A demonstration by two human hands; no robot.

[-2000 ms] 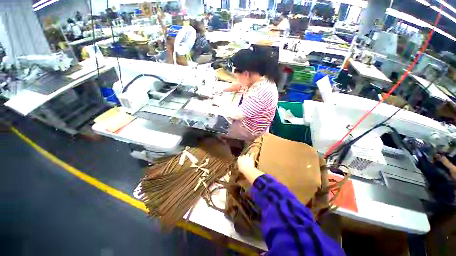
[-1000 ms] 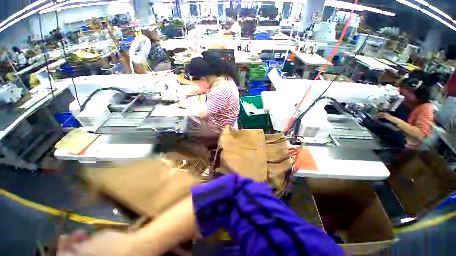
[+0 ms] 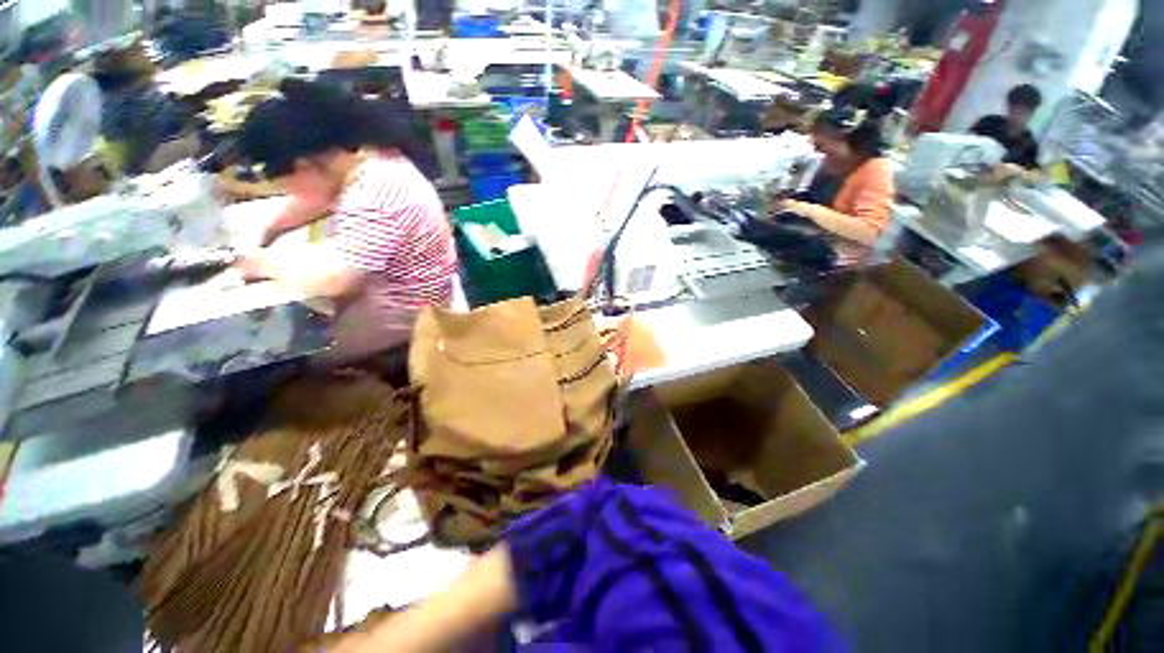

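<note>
A pile of tan-brown bag bodies [image 3: 498, 383] stands on the white table [image 3: 396, 574], folded pieces layered one on another. A fanned bundle of thin brown straps [image 3: 255, 549] with pale ties lies to its left. My right arm, in a purple sleeve [image 3: 664, 574], reaches from the bottom toward the lower left. Its bare forearm [image 3: 447, 612] runs out at the bottom edge, so my right hand and anything in it are cut off. My left hand is not in view.
A person in a striped top [image 3: 389, 236] sits at a sewing machine on the left. An open cardboard box [image 3: 753, 447] stands right of the pile, another [image 3: 894, 332] beyond it. A green crate [image 3: 504, 262] is behind. A person in orange [image 3: 862, 198] sits farther right.
The view has turned right. My right hand left the bag pile, swept left with a brown panel blurred near it, and has now passed out of the bottom of the picture.
</note>
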